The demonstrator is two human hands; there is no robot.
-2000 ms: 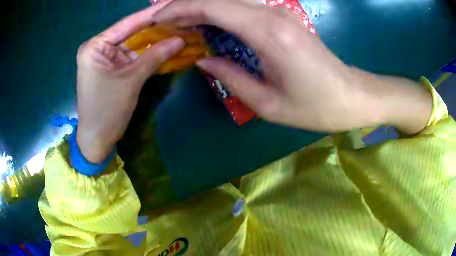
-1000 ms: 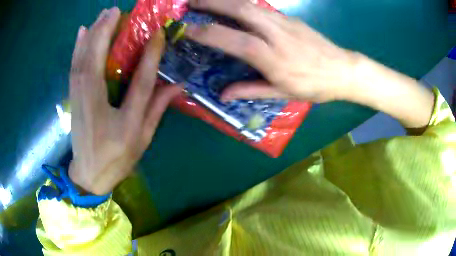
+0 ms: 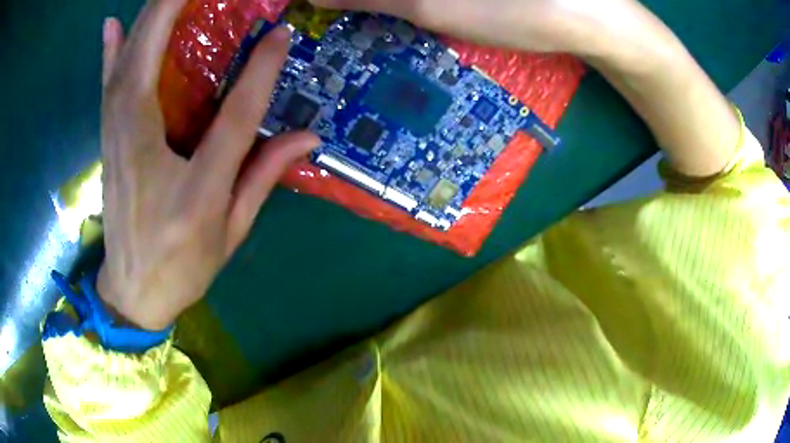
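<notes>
The blue circuit board [image 3: 338, 86] lies tilted on the red bubble bag [image 3: 554, 78], with dark chips up and pale connectors along its near edge. A small dark tab [image 3: 541, 134] sticks out at its right corner. My left hand [image 3: 165, 199] has its fingers apart, index finger and thumb resting on the board's left part. Amber tape [image 3: 180, 104] shows between its fingers. My right hand [image 3: 520, 22] reaches across the far side; its fingertips are hidden or cut off by the top edge. Yellowish tape [image 3: 310, 21] lies at the board's far left corner.
The dark-green bench [image 3: 294, 277] surrounds the bag. A strong glare and olive film lie at the left. A blue wrist strap [image 3: 113, 324] is on my left wrist. My yellow smock [image 3: 511, 346] fills the bottom. Grey floor shows at the right.
The board and bag have come into fuller view since the first frame. My right hand has moved from over the board to its far side. My left hand has come down onto the board.
</notes>
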